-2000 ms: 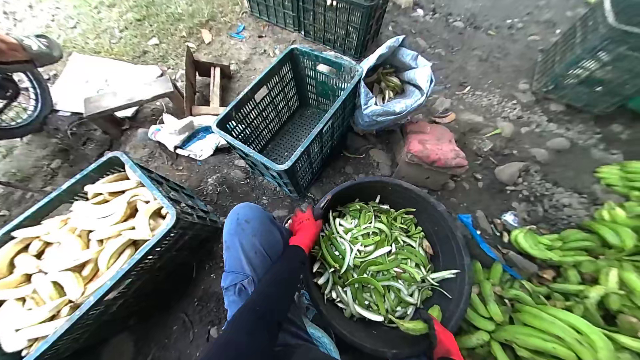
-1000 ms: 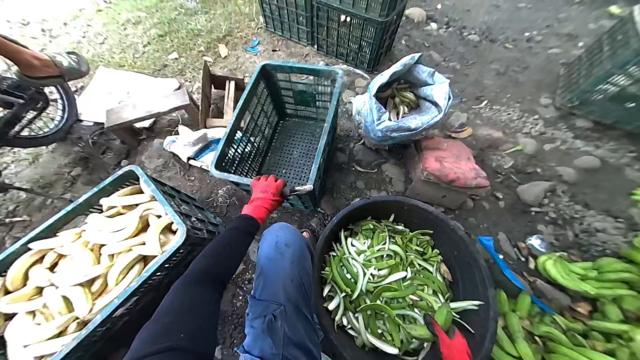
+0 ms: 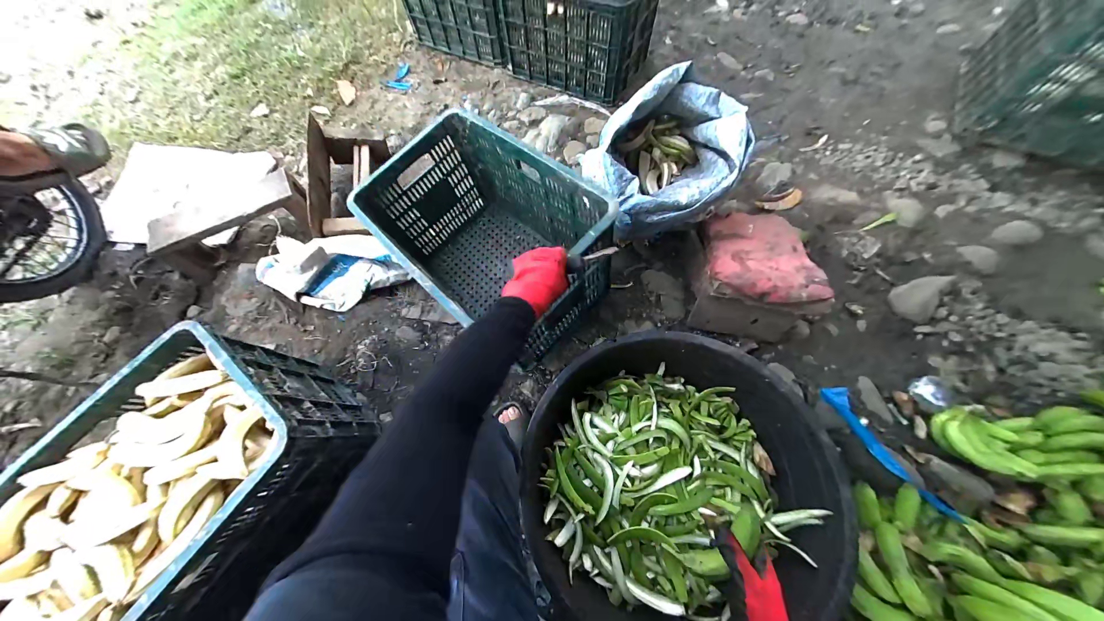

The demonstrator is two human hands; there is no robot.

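Note:
My left hand [image 3: 538,278], in a red glove, grips a small knife [image 3: 595,255] whose blade points right. It is over the near right rim of a green plastic crate [image 3: 492,250], which holds nothing visible. My right hand [image 3: 757,580], in a red and dark glove, is low in a round black tub [image 3: 802,448]. Its fingers are beside a green piece [image 3: 747,528]; whether they hold it cannot be told. Green and white peels [image 3: 647,492] fill much of the tub. Peeled bananas [image 3: 112,492] lie in another crate [image 3: 280,431] at lower left.
Green bananas [image 3: 1009,552] lie at lower right. A blue-white sack [image 3: 681,194] of peels and a red-covered block [image 3: 759,263] stand beyond the tub. More crates [image 3: 569,43] are at the top. A wooden stool [image 3: 216,207], a wheel [image 3: 52,233] and another person's foot [image 3: 69,148] are at left.
My left hand has moved from the tub's left rim to the green crate, with the knife in it. The right hand remains in the tub.

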